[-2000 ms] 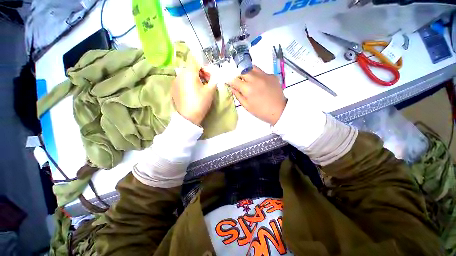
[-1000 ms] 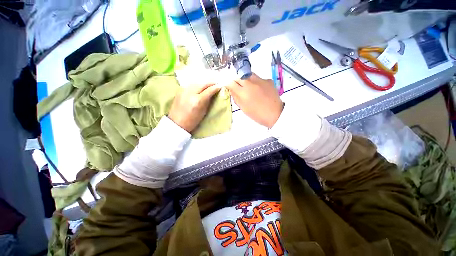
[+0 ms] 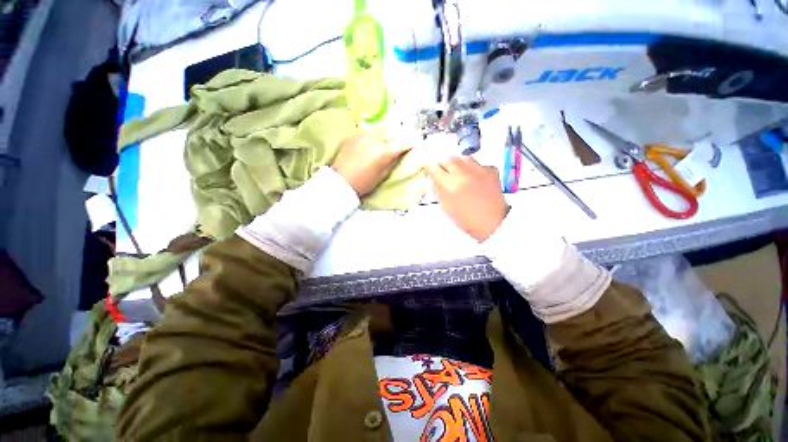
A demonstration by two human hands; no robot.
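Observation:
The light green garment piece (image 3: pixel 259 155) lies bunched on the table left of the needle, with a flat part running under my hands. My left hand (image 3: pixel 371 161) presses on the green cloth just in front of the presser foot (image 3: pixel 442 121). My right hand (image 3: pixel 469 194) lies beside it, fingertips on the work at the right of the foot. The area at the fingertips is overexposed, so whether a label is there cannot be told. The white sewing machine (image 3: pixel 575 76) with blue stripe stands above the hands.
Pink and blue snips (image 3: pixel 513 161), tweezers (image 3: pixel 557 179), a brown strip (image 3: pixel 579 142), red scissors (image 3: pixel 664 190) and a yellow-handled tool (image 3: pixel 674 168) lie right. A neon green tag (image 3: pixel 366 69) hangs left of the needle. A black phone (image 3: pixel 226 69) lies behind the cloth. A plastic bag (image 3: pixel 674 298) sits lower right.
The camera view has shifted, so the table scene sits further right and lower. Both hands stay at the presser foot; the cloth edge before them now reaches less far toward the table front.

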